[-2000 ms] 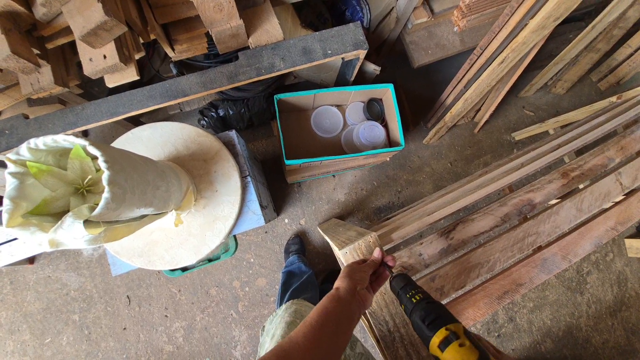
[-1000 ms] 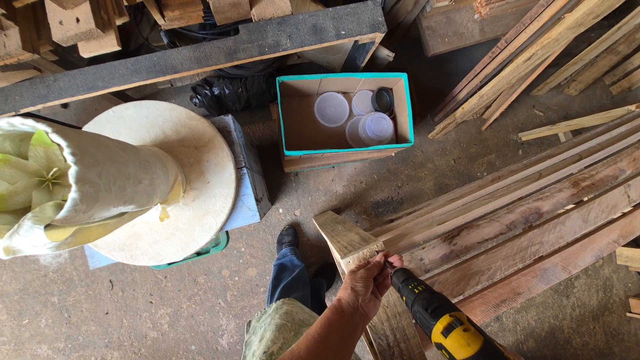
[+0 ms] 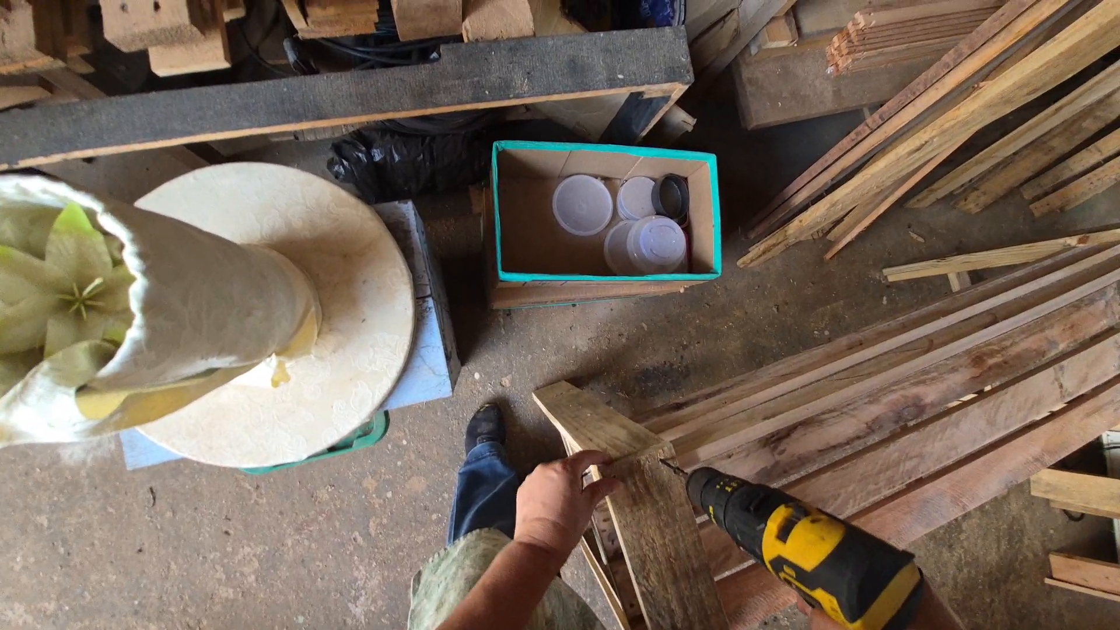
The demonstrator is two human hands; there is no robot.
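Note:
My left hand grips the left edge of a wooden board, close to where it meets a shorter wooden piece at an angle. My right hand, mostly hidden beneath the tool, holds a yellow and black cordless drill. The drill points up and left, and its thin bit is at the corner where the two pieces meet. Whether the bit is in the wood cannot be told. Long wooden planks run from behind this corner to the right.
A cardboard box with teal edging holds plastic lids and tubs. At left, a round cream tabletop bears a fabric-wrapped vase with a flower. Loose wood strips lie at upper right; a dark beam crosses the upper left. My shoe is on the floor.
My left hand has moved away from the drill bit to the board's left edge. The drill remains at the corner of the wood.

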